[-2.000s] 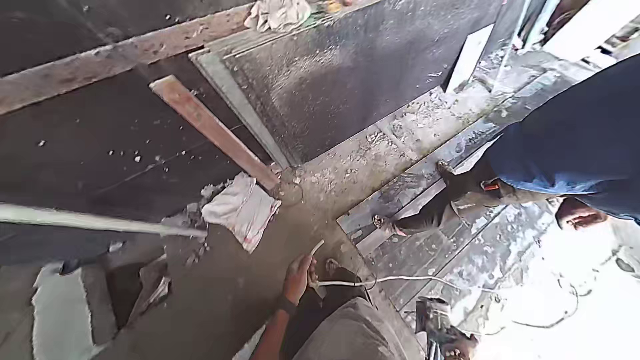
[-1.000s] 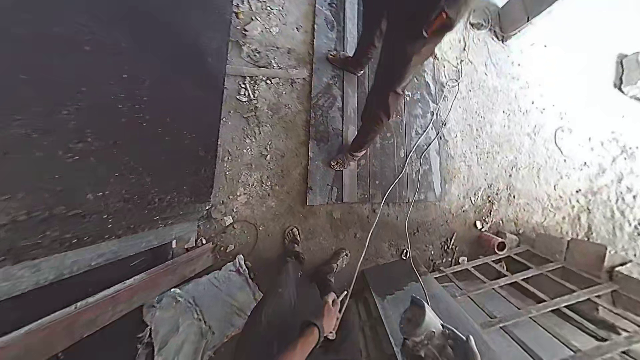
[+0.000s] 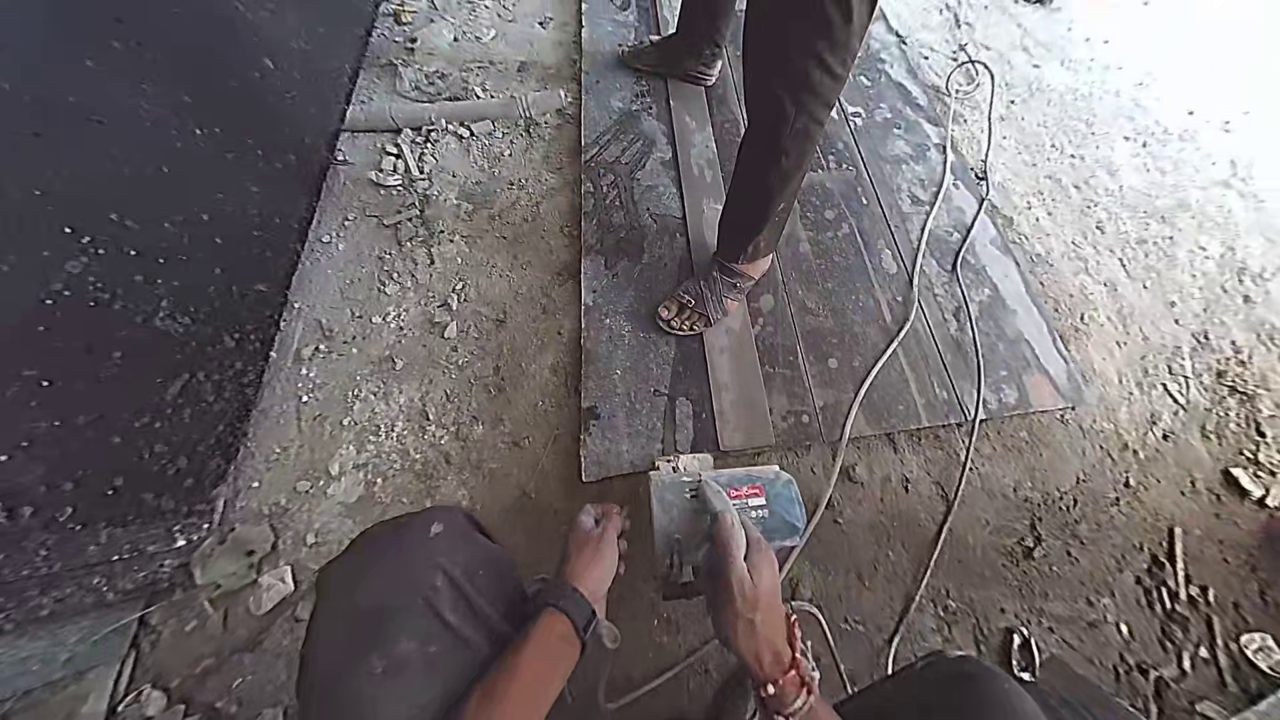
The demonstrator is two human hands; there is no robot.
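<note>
A corded Dongcheng power saw (image 3: pixel 775 510) with a grey metal base rests at the near end of dark boards (image 3: pixel 640 390). My right hand (image 3: pixel 740 585), with bracelets at the wrist, is shut on the saw's handle. To the left of the saw is my left hand (image 3: pixel 597 550), a watch on its wrist; its fingers are curled and I cannot tell whether they hold anything. A narrow wooden strip (image 3: pixel 740 390) lies on the boards, pointing toward the saw. Another person's sandalled foot (image 3: pixel 700 300) stands on this strip.
The saw's pale cord (image 3: pixel 925 260) loops over the boards and dirt on the right. A large dark panel (image 3: pixel 150 250) covers the left side. Rubble and a pipe-like piece (image 3: pixel 450 110) lie between panel and boards. My knee (image 3: pixel 410 610) is close below.
The view has turned and now looks down closer to the ground. My right hand has come into view on the saw. My left hand has moved beside the saw.
</note>
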